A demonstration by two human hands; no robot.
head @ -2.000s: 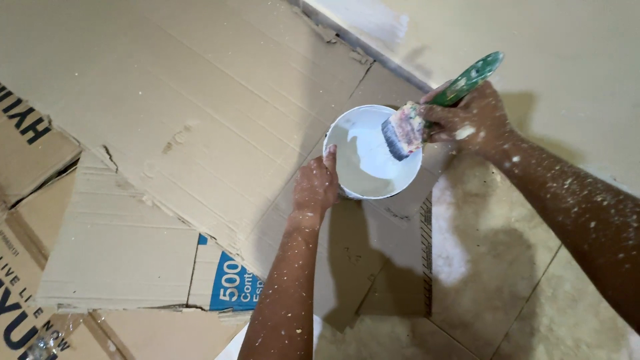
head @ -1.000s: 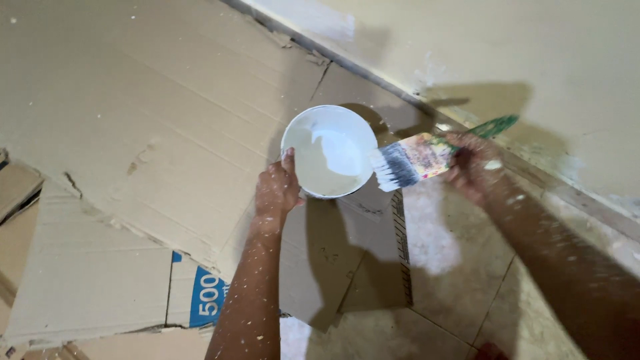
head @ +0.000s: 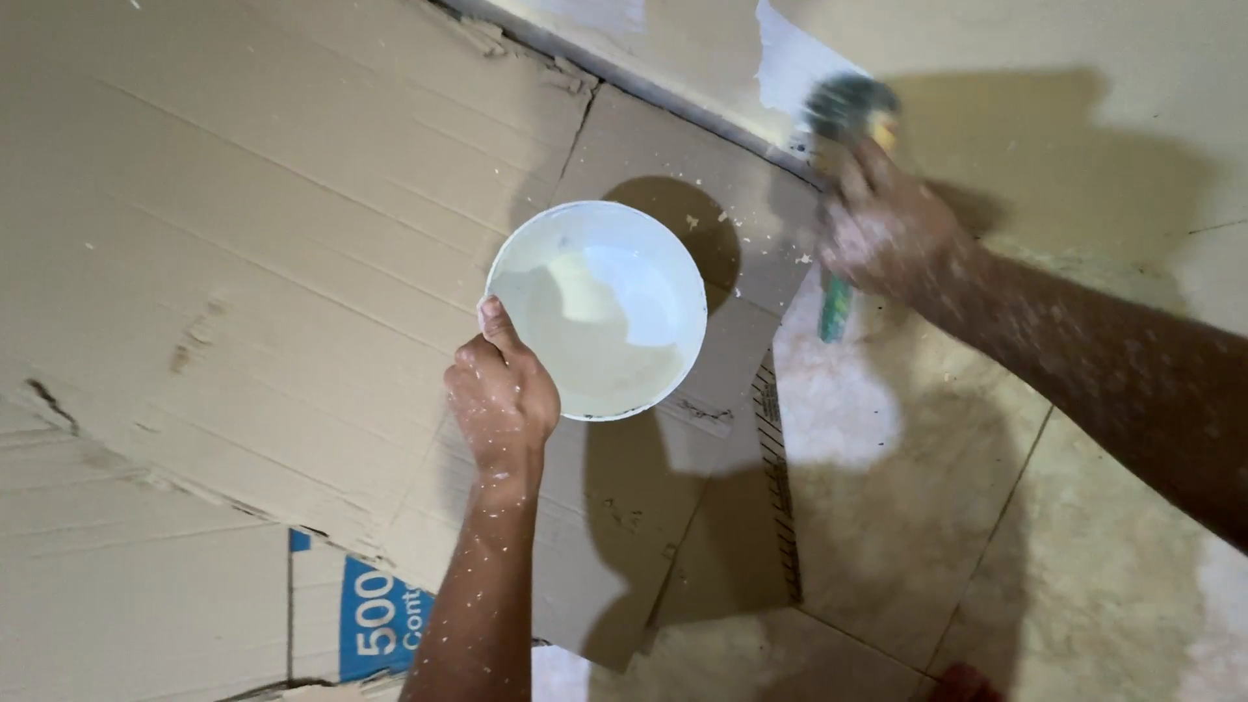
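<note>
My left hand (head: pixel 505 390) grips the left rim of a round white bucket (head: pixel 690 322), thumb over the edge. Pale paint (head: pixel 614 361) lies inside it. To the upper right, my right hand (head: pixel 892 219) holds a paintbrush (head: pixel 836 307) with a green handle, which points down below the fingers. The brush's dark bristles are blurred and are at the lower part of a pale wall (head: pixel 1024 117), beside a patch of white paint (head: pixel 804 63). Both forearms carry paint specks.
Flattened cardboard sheets (head: pixel 273 244) cover the floor at left and centre, up to the foot of the wall. One cardboard piece (head: pixel 366 624) has a blue printed area. Stained floor tiles (head: pixel 1082 526) show at the lower right. Paint flakes lie near the wall's base.
My right hand has moved the brush from inside the bucket, past its right rim, up to the wall. My left hand has kept hold of the bucket.
</note>
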